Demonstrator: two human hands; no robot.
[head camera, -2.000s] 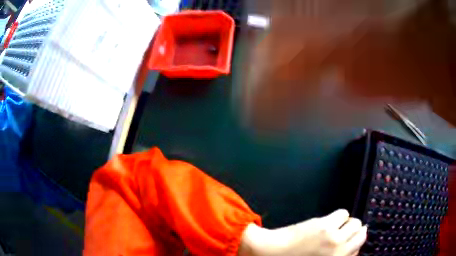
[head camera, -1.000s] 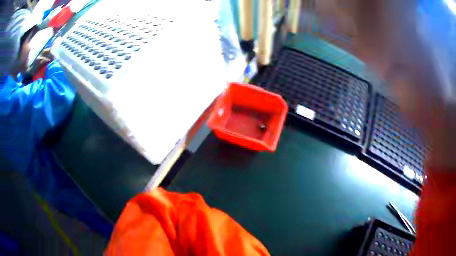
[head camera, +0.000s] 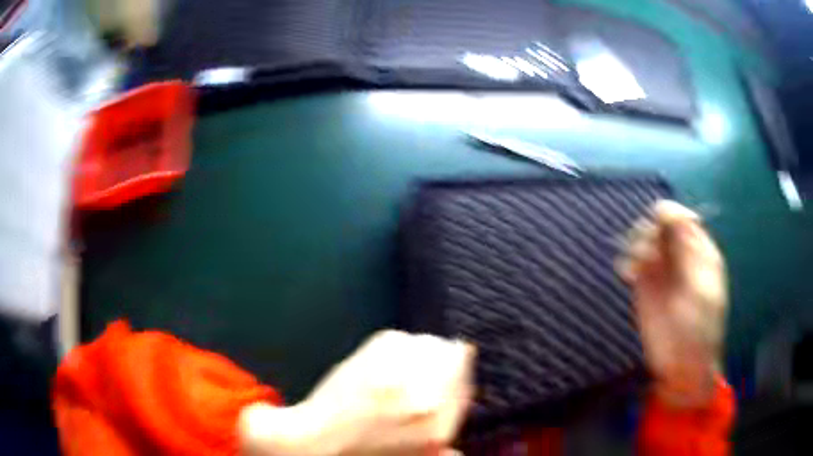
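Note:
The black pocketed tray lies on the dark green mat in front of me, blurred by motion. My left hand is at the tray's near left corner, fingers curled; blur hides whether it grips the rim. My right hand is over the tray's right edge with its fingertips close together; I cannot make out anything held in it. The silver tweezers lie on the mat just beyond the tray's far edge.
A red open bin stands at the left beside a white stack. Black trays with white labels line the far side of the bench. Another dark tray edge shows at the far right.
The view has swung right and down, so the red bin sits further left and the whole near tray shows. My right hand has come down from the upper right to the tray's right side.

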